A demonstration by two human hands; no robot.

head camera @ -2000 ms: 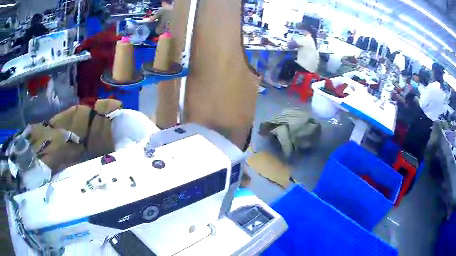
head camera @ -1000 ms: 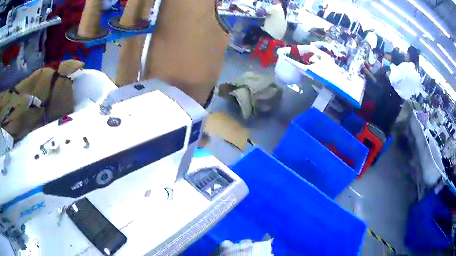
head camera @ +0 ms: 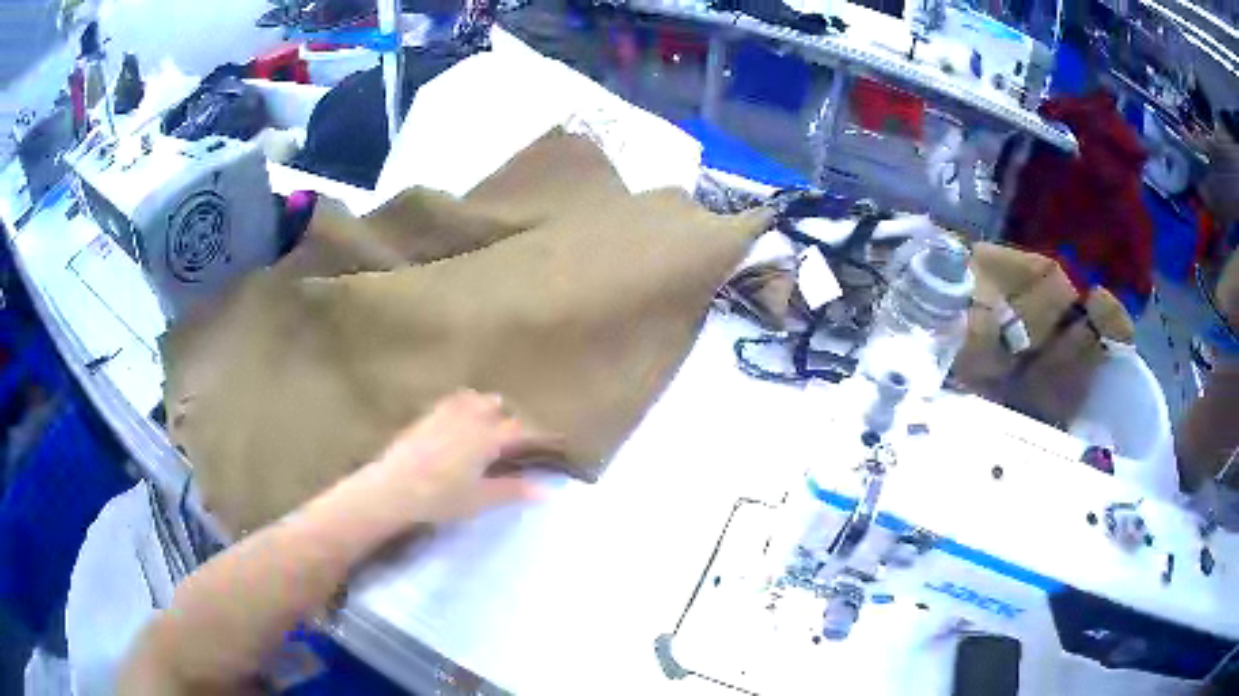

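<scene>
A large brown garment panel (head camera: pixel 462 299) lies spread on the white table left of the sewing machine. My left hand (head camera: pixel 462 456) reaches in from the lower left and rests at the panel's near edge, fingers over the cloth and thumb below it. The hand is blurred, and whether it pinches the cloth cannot be told. My right hand is out of the picture. The white sewing machine head (head camera: pixel 938 544) is at the lower right; no cloth shows at its needle area.
A dark phone-like rectangle (head camera: pixel 986 666) lies by the machine. A clear bottle (head camera: pixel 931 292) stands behind its head. Brown pieces with dark straps and white tags (head camera: pixel 802 279) are heaped behind. Another machine's end (head camera: pixel 204 224) stands at left. A white panel (head camera: pixel 530 116) lies behind the brown cloth.
The view has swung left from the blue bins and machine body to the table with the brown panel. My left hand and forearm have come into view.
</scene>
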